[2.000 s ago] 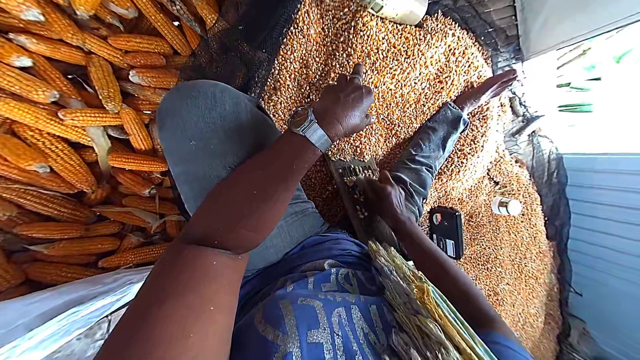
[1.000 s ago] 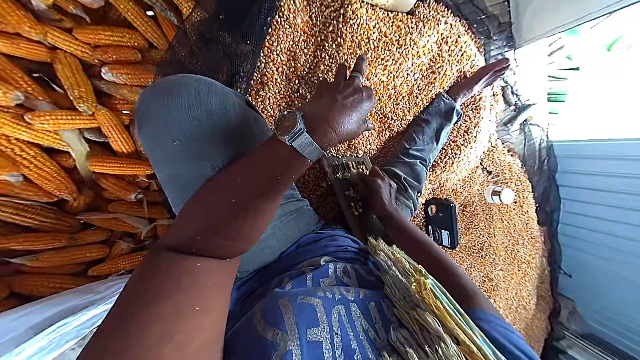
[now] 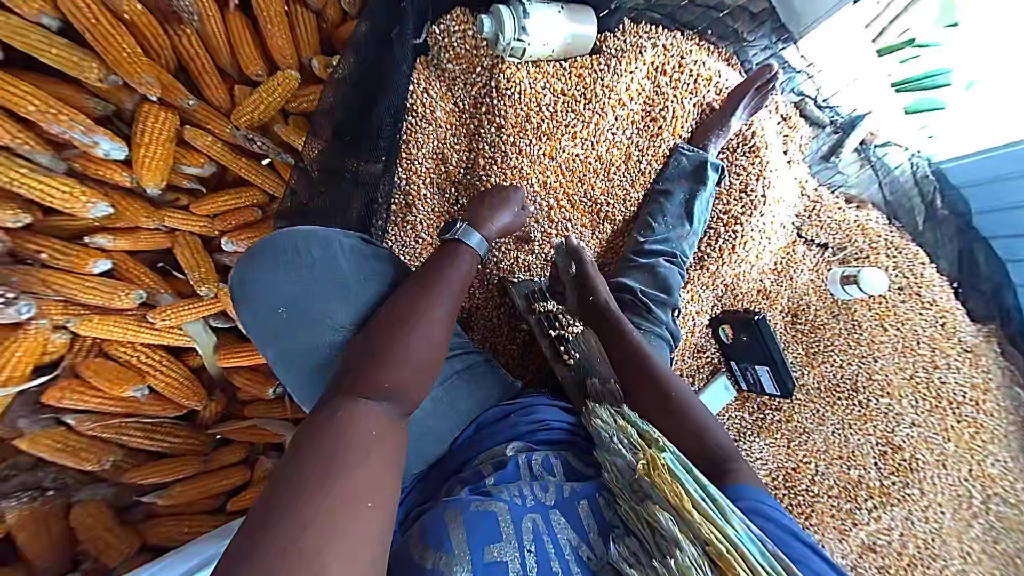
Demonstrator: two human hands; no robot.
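My left hand (image 3: 498, 212), with a metal-banded watch on the wrist, is over the heap of loose maize kernels (image 3: 576, 136), its fingers curled; whether kernels are inside is hidden. My right hand (image 3: 582, 280) is beside the upper end of a worn wooden board (image 3: 582, 364) and grips a narrow greyish object (image 3: 564, 260), whose kind I cannot tell. Several pale kernels (image 3: 560, 328) lie on the board, which slants between my legs. Dried plant stalks (image 3: 664, 480) lie at its lower end, against my blue shirt.
Maize cobs (image 3: 152, 368) are piled at the left, beyond dark netting (image 3: 344, 120). A whitish plastic container (image 3: 552, 30) lies at the top. On the kernels at the right are a black case (image 3: 752, 354), a pale flat object (image 3: 718, 393) and a small white-capped jar (image 3: 858, 282).
My left hand's fingers, extended earlier, are now curled. My right hand has moved from the board's side toward its upper end, with the greyish object now visible. The view has shifted.
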